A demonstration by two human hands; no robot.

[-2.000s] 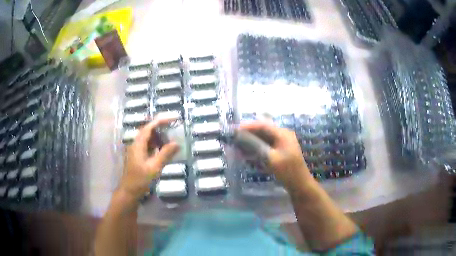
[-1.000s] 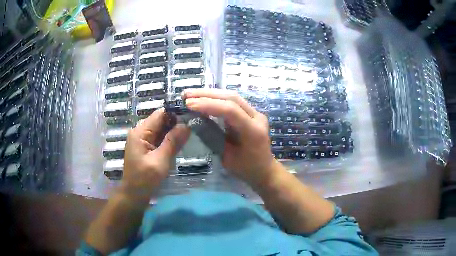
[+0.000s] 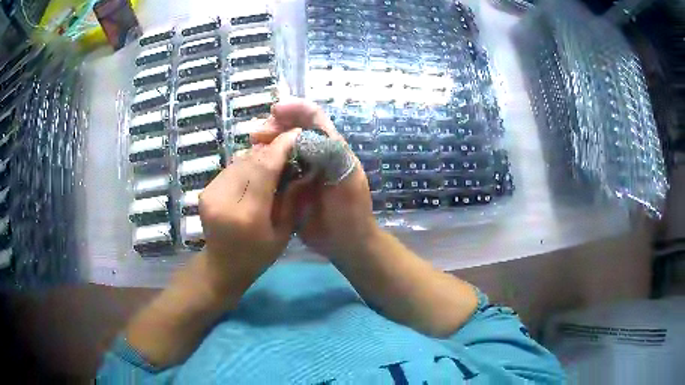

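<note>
My left hand (image 3: pixel 244 192) and my right hand (image 3: pixel 330 188) are pressed together in front of my chest. Their fingers are curled around each other, and whatever they may hold is hidden. A grey knitted finger guard (image 3: pixel 323 154) is on a digit of my right hand. The housing tray (image 3: pixel 178 128) lies behind and left of my hands, with black housings with white faces in three columns. My hands cover its lower right part. The small-part tray (image 3: pixel 405 113) lies to the right, with rows of small black parts and strong glare.
Layered stacks of filled trays (image 3: pixel 49 165) stand at far left. Clear ridged stacked trays (image 3: pixel 601 105) stand at far right. A yellow packet (image 3: pixel 90 34) and a dark brown card (image 3: pixel 118 22) are at back left. The table's front edge curves below the trays.
A black part between my fingertips is now hidden. My hands have closed tightly together, and the grey guard has turned upward. The trays sit further left and higher in view.
</note>
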